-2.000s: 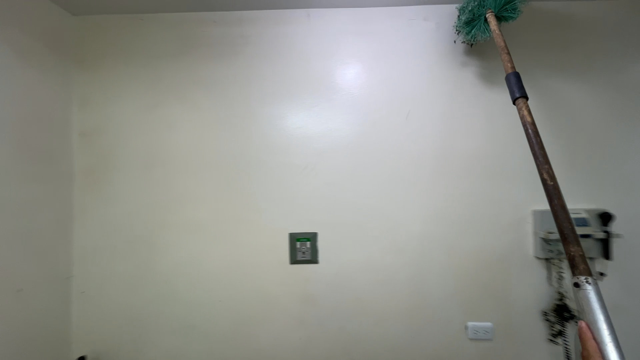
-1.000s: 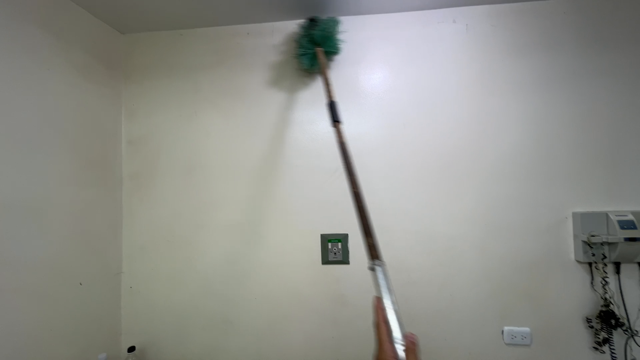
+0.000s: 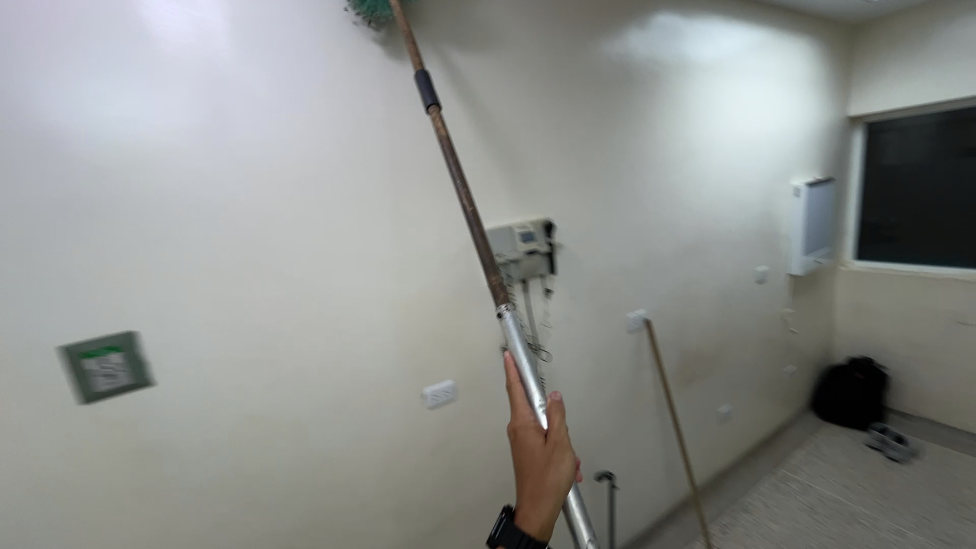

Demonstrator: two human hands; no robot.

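Note:
My left hand (image 3: 537,450), with a black watch on its wrist, is closed around the silver metal section of a long pole (image 3: 465,198) at lower centre. The pole leans up and to the left, and its upper part is brown and worn, with a dark collar (image 3: 427,90). At its top is a green bristle brush head (image 3: 371,9), cut off by the upper frame edge and close to the pale wall. My right hand is out of view.
A wall-mounted medical device (image 3: 524,248) with coiled cords hangs behind the pole. On the wall are a grey-green panel (image 3: 107,367), an outlet (image 3: 440,394) and a white box (image 3: 813,226). A wooden stick (image 3: 675,419) leans there. A black bag (image 3: 852,393) and shoes (image 3: 890,444) lie on the floor.
The brush head swept left along the top of the wall, then back right past the grey-green panel. My hand has stayed on the pole. The view has swung right.

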